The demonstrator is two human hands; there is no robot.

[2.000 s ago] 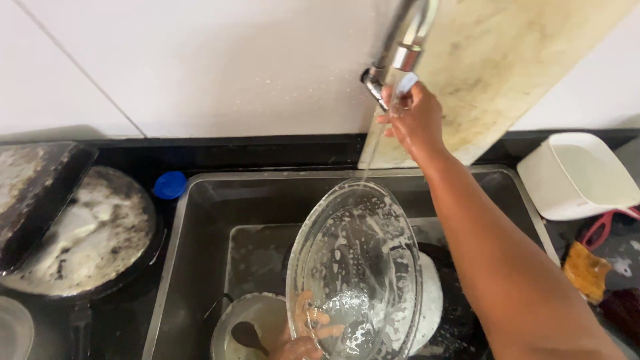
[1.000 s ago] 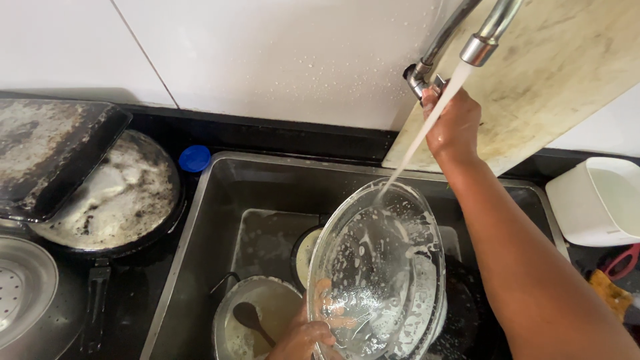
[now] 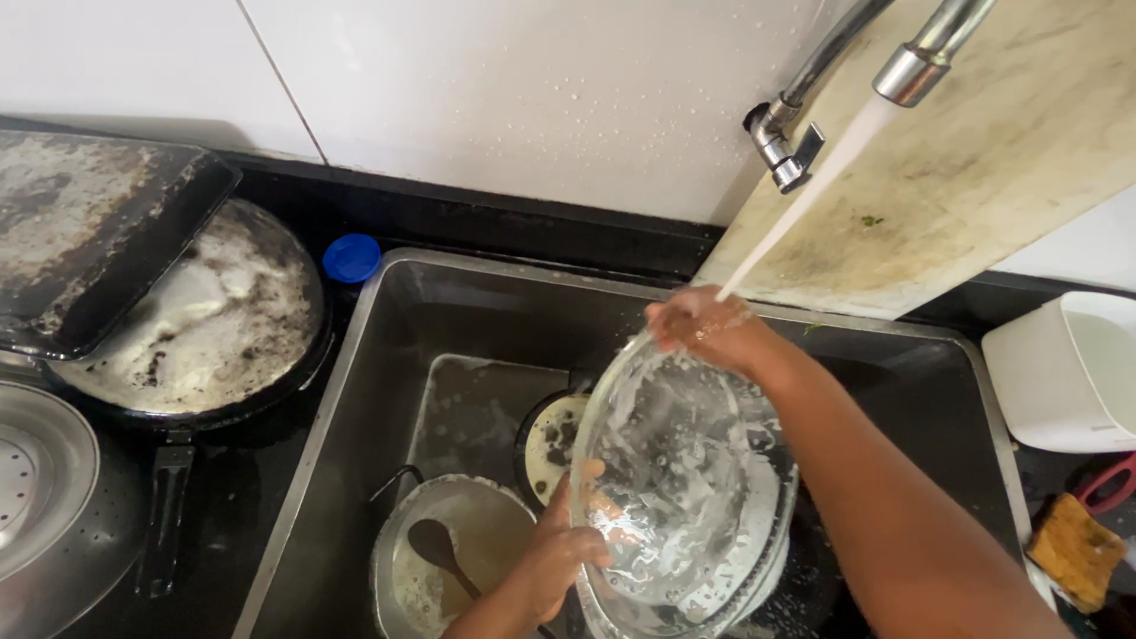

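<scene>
An oval clear glass dish (image 3: 683, 470) with soap suds is tilted over the metal sink (image 3: 342, 390). My left hand (image 3: 568, 541) grips its left rim, thumb over the edge and fingers showing through the glass. At the dish's upper rim is my right hand (image 3: 706, 328), with water from the faucet spout (image 3: 910, 75) falling on it; whether its fingers close on the rim is hard to tell. The tap lever (image 3: 809, 146) is behind the stream. Below the dish, a pot (image 3: 390, 568) holds cloudy water and a dark spoon (image 3: 433, 543).
Left of the sink are a blue lid (image 3: 352, 257), a frying pan (image 3: 240, 328) under a blackened baking tray (image 3: 80, 240), and a metal steamer or colander (image 3: 80, 497). A stained board (image 3: 958, 177) leans behind. At right are a white container (image 3: 1038, 373) and a yellow sponge (image 3: 1074, 550).
My right hand has come down from the tap lever to the dish's upper rim. Water now runs in a full stream, where two seconds ago it was thin. My left hand still holds the dish.
</scene>
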